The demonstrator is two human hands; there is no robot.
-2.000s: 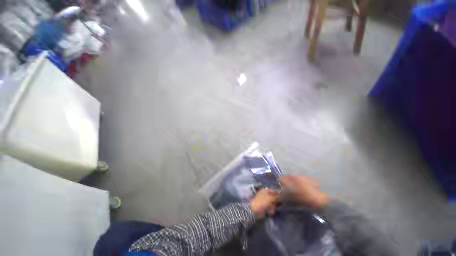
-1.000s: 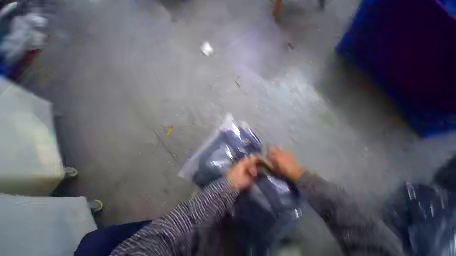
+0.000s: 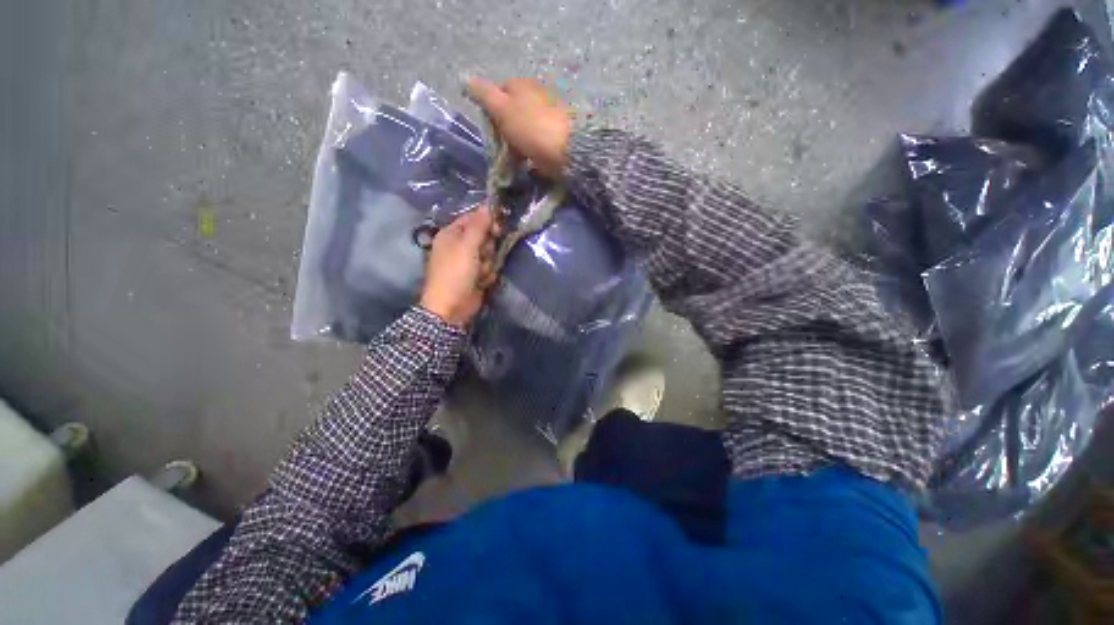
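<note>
A stack of bagged garments (image 3: 379, 232), dark clothing in shiny clear bags, lies on the floor in front of me, pinched at its middle. A beige tie strip (image 3: 531, 225) runs across the pinched middle. My left hand (image 3: 459, 264) is closed on the strip at the near side of the stack. My right hand (image 3: 525, 119) holds the strip at the far side, with a length of it stretched between the two hands. A small dark round mark shows beside my left hand. The strip's underside is hidden.
A pile of bagged garments (image 3: 1014, 269) lies on the floor at the right. Two white wheeled bins (image 3: 110, 556) stand at the lower left, casters showing. My shoe is just below the stack. A small yellow scrap (image 3: 205, 221) lies on the grey floor at the left.
The view has tilted down, so the stack shows higher and the pile at right shows more fully. My hands were close together over the middle; my right hand has moved away from my left.
</note>
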